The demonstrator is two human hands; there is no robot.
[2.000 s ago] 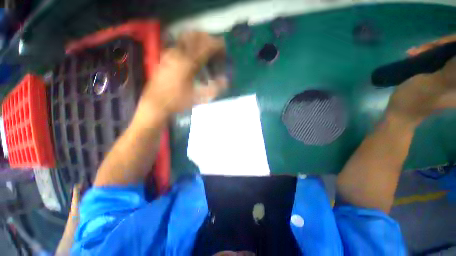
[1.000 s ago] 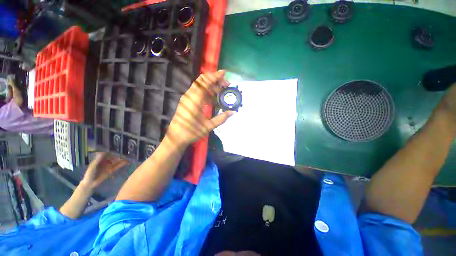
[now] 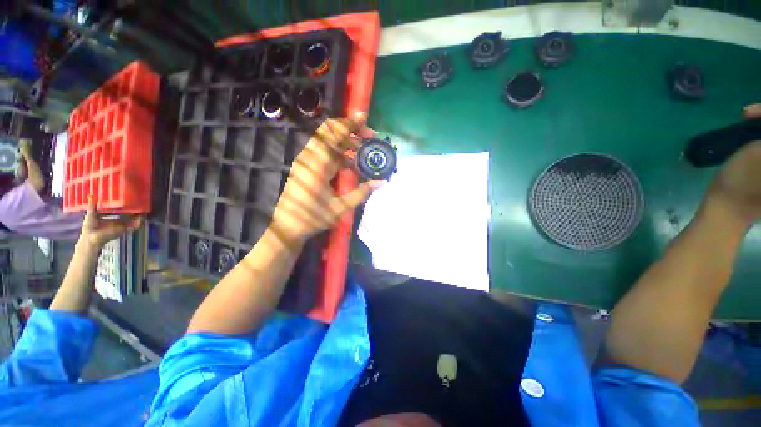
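Note:
My left hand (image 3: 321, 179) holds a round black lens unit (image 3: 376, 158) by its edge between thumb and fingers, with its ringed face up, over the upper left corner of the white paper sheet (image 3: 434, 218). My right hand (image 3: 738, 175), cut off by the right edge, is closed around the black electric screwdriver (image 3: 719, 143). The screwdriver's bit is too small to make out. The mesh-topped round dish (image 3: 586, 202) lies on the green bench between the paper and my right arm.
Several black units (image 3: 524, 89) stand along the bench's far side. At left, a black compartment tray (image 3: 219, 158) holding round units sits in a red crate (image 3: 340, 250). Beyond it, another worker's hand (image 3: 102, 227) touches a smaller red tray (image 3: 113, 146). A metal post (image 3: 638, 10) stands at the far edge.
Since two seconds ago, my left hand has come from the bench's far side to the paper, holding the unit. In the last second the other worker's hand has moved up to the small red tray.

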